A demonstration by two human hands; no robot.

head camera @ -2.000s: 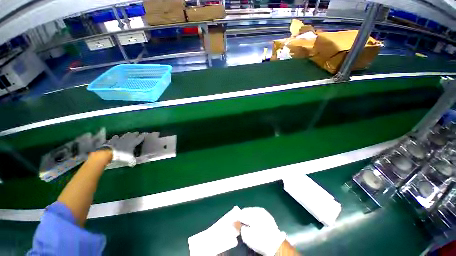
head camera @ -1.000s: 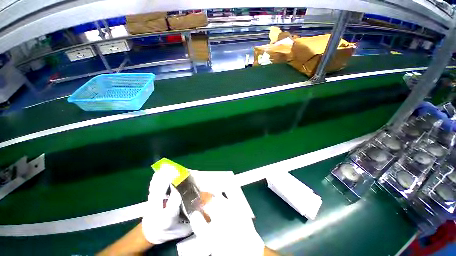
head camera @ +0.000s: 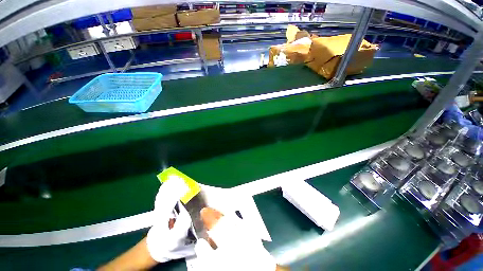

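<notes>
My left hand (head camera: 172,227), in a white glove, is shut on a printed box (head camera: 195,207) with a bright yellow-green end pointing up and left. My right hand (head camera: 230,241), gloved with bare fingertips, is closed on the lower part of the same box. A white flap or card (head camera: 254,216) with a small dark hole spreads to the right beside the box; whether it is joined to the box I cannot tell. A stack of white leaflets (head camera: 311,205) lies on the near ledge to the right of my hands.
Clear blister trays (head camera: 398,163) with round grey centres mass at the right, beside another person's blue sleeve (head camera: 459,120). The green conveyor belt (head camera: 254,151) runs across. A blue basket (head camera: 117,94) and crumpled brown carton (head camera: 331,53) sit on the far ledge. A metal post slants at right.
My left hand has come from the packages on the belt to the box at my right hand. The packages have moved left, almost out of view. Another person's hand area at far right has shifted.
</notes>
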